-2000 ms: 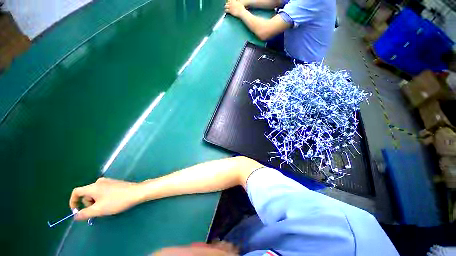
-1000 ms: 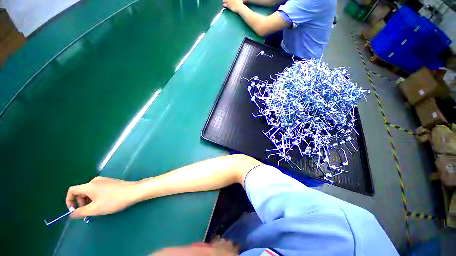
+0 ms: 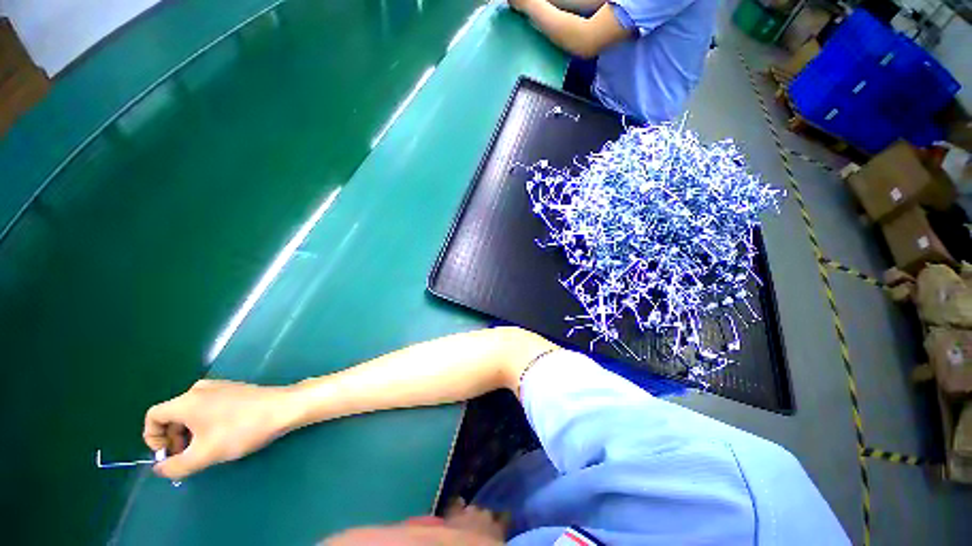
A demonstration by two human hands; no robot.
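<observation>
My right hand (image 3: 213,427) is at the lower left, forearm resting on the green ledge (image 3: 362,469). Thumb and fingers pinch one thin, bent silvery wire spring (image 3: 126,463). Its long leg points left past the fingertips, with a short upturned end; a small bit shows below the thumb. The fingers hide its middle. A large tangled spring pile (image 3: 661,213) fills the right part of a black plastic tray (image 3: 474,256), with a stray spring (image 3: 563,112) near its top corner. My left hand is not in view. A blurred skin-coloured shape at the bottom edge is unclear.
The dark green conveyor belt (image 3: 160,245) runs beyond the ledge. A person in a light-blue shirt (image 3: 655,59) sits past the tray. Blue crates (image 3: 874,80), cartons (image 3: 901,181) and sacks (image 3: 943,299) stand across the aisle, by yellow-black floor tape (image 3: 826,288).
The spring in my right hand has turned from a slant to nearly level. The hand has barely moved. The other person's hands have slipped out at the top edge.
</observation>
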